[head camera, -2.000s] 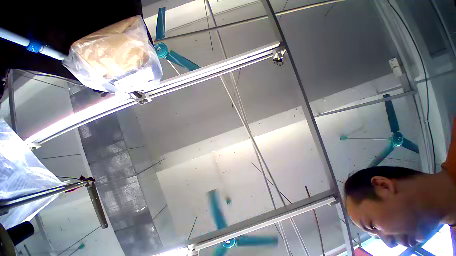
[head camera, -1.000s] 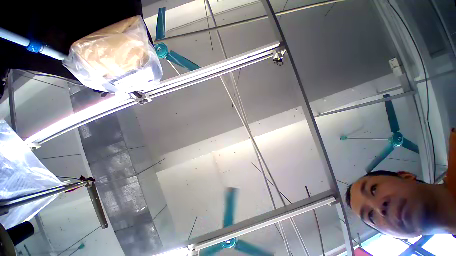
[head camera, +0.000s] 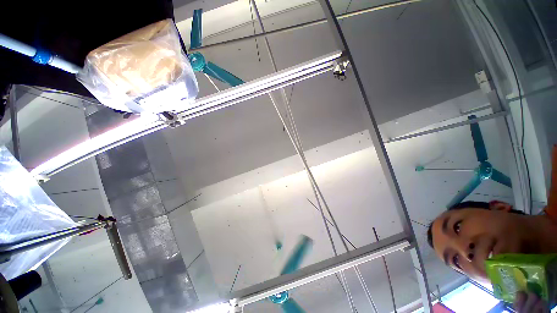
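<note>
The view points up at the ceiling. Neither of my hands can be made out as mine. A lime-green packet (head camera: 523,276) is at the lower right, held up by the fingers of a person (head camera: 476,238) who leans in from the right edge, close to the mouth. Whose hand this is beyond that person's cannot be told. A clear plastic bag with tan contents (head camera: 139,66) is at the upper left. No worktable or sewing work shows.
A white pole with a blue joint (head camera: 43,56) is beside the bag. White plastic sheeting (head camera: 27,214) and a metal arm (head camera: 61,235) are at the left. Ceiling fans (head camera: 484,170), light rails (head camera: 262,82) and beams are overhead. Dark material fills the top left corner.
The green packet and the fingers holding it have come into view at the lower right. The person's head has turned and shifted slightly. The lower fan's blades have turned.
</note>
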